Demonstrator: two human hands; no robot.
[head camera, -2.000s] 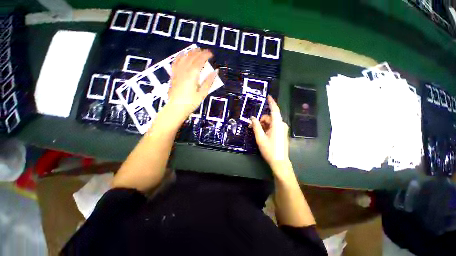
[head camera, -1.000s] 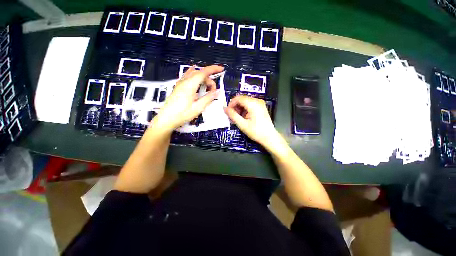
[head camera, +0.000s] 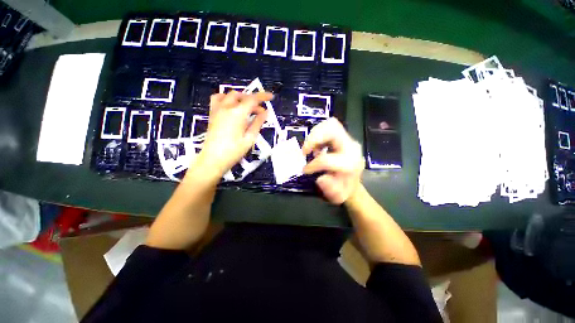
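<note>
My left hand (head camera: 234, 126) holds the white die-cut adhesive sheet (head camera: 255, 165), which hangs bent below and beside the hand over the tray; its thumb and index finger are close together near the sheet's raised corner. My right hand (head camera: 335, 159) holds a small plain white piece (head camera: 289, 161) at its fingertips, just right of the sheet. Whether the piece is still joined to the sheet cannot be told. The glossy black blister tray (head camera: 183, 63) lies under both hands. White rectangular outlines show on its back-row pockets and on several nearer ones.
A plain white sheet or stack (head camera: 70, 108) lies left of the tray. A black slab like a smartphone (head camera: 383, 131) with a reddish mark lies right of it. Further right are a messy white sheet pile (head camera: 466, 142) and another black tray (head camera: 563, 148).
The sheet was flatter across the tray and is now bent up in my left hand. My right hand has moved from the tray's right part to the sheet's edge and now holds a white piece.
</note>
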